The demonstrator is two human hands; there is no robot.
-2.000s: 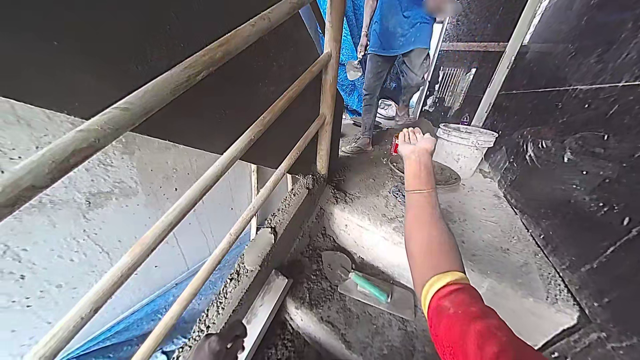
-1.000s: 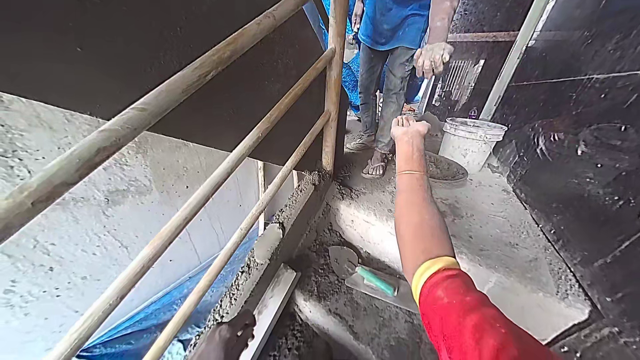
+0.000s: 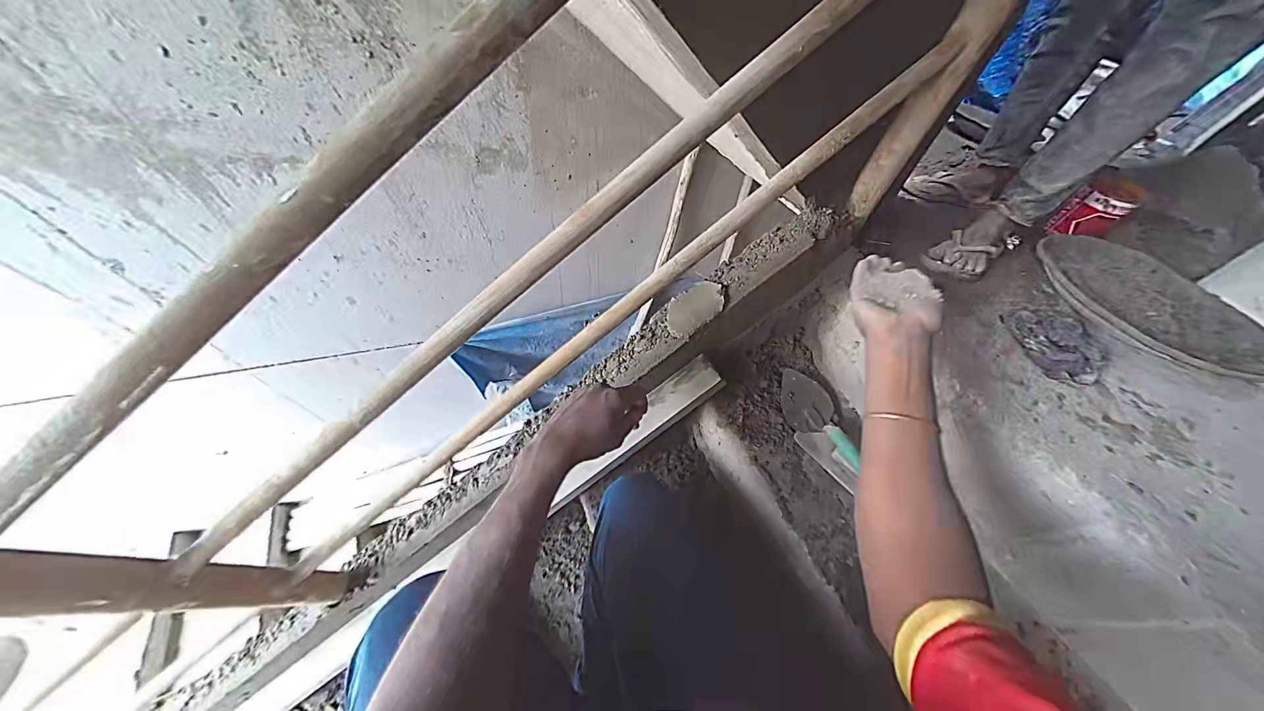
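Observation:
My left hand [image 3: 592, 423] is curled over the upper edge of a long pale board [image 3: 676, 400], which lies along the side of a concrete curb [image 3: 770, 286] with rough mortar on top. A smooth pale patch [image 3: 695, 308] marks the curb ahead of that hand. My right hand [image 3: 897, 294] is raised over the step with curled fingers coated in grey mortar; whether a lump is inside is hidden. Below and left of it, a pointing trowel [image 3: 808, 398] lies by a flat trowel with a green handle [image 3: 842, 446], partly behind my right forearm.
Wooden railing bars [image 3: 592, 202] slope across the left, above the curb. At the upper right stand another person's legs [image 3: 1106, 128] and sandalled feet [image 3: 963, 259]. Near them are a round pan of mortar [image 3: 1155, 296] and a red container [image 3: 1094, 209]. A blue tarp [image 3: 538, 346] hangs beyond the railing.
The view has swung down and tilted. My right hand, which held something red two seconds ago, no longer shows it. The other person's mortar-covered hand, near mine one second ago, is out of view.

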